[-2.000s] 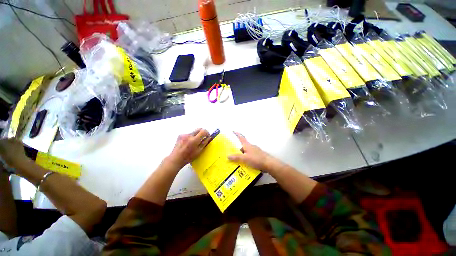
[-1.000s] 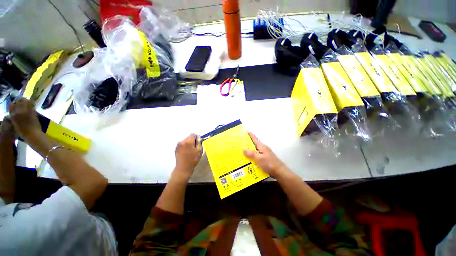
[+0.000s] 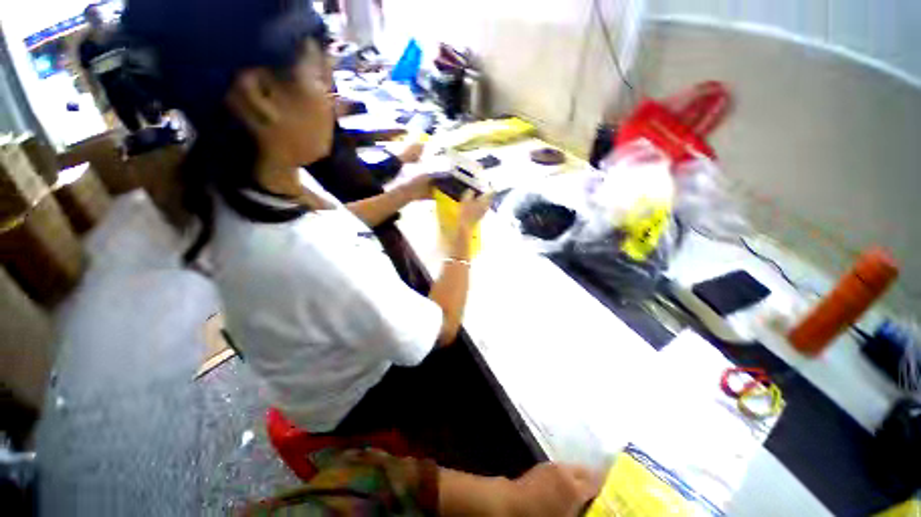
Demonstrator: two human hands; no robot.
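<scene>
A yellow retail box [image 3: 646, 491] with a dark strip along its upper edge is at the bottom of the view, cut off by the frame. My left hand [image 3: 558, 489] holds its left edge, over the white table [image 3: 515, 343]. My right hand is out of the picture. Scissors [image 3: 752, 392] with red and yellow handles lie on a white sheet [image 3: 697, 369] beyond the box.
A seated person [image 3: 313, 273] at the left holds a yellow box [image 3: 459, 224]. Behind are a large plastic bag [image 3: 636, 217], red tote bag [image 3: 672, 126], smartphone [image 3: 731, 292] and orange flask [image 3: 844, 301]. Cardboard cartons [image 3: 40, 202] stand at far left.
The view has swung left, bringing the other person and the floor into view. The box and my left hand now sit at the bottom edge; my right hand has left the picture.
</scene>
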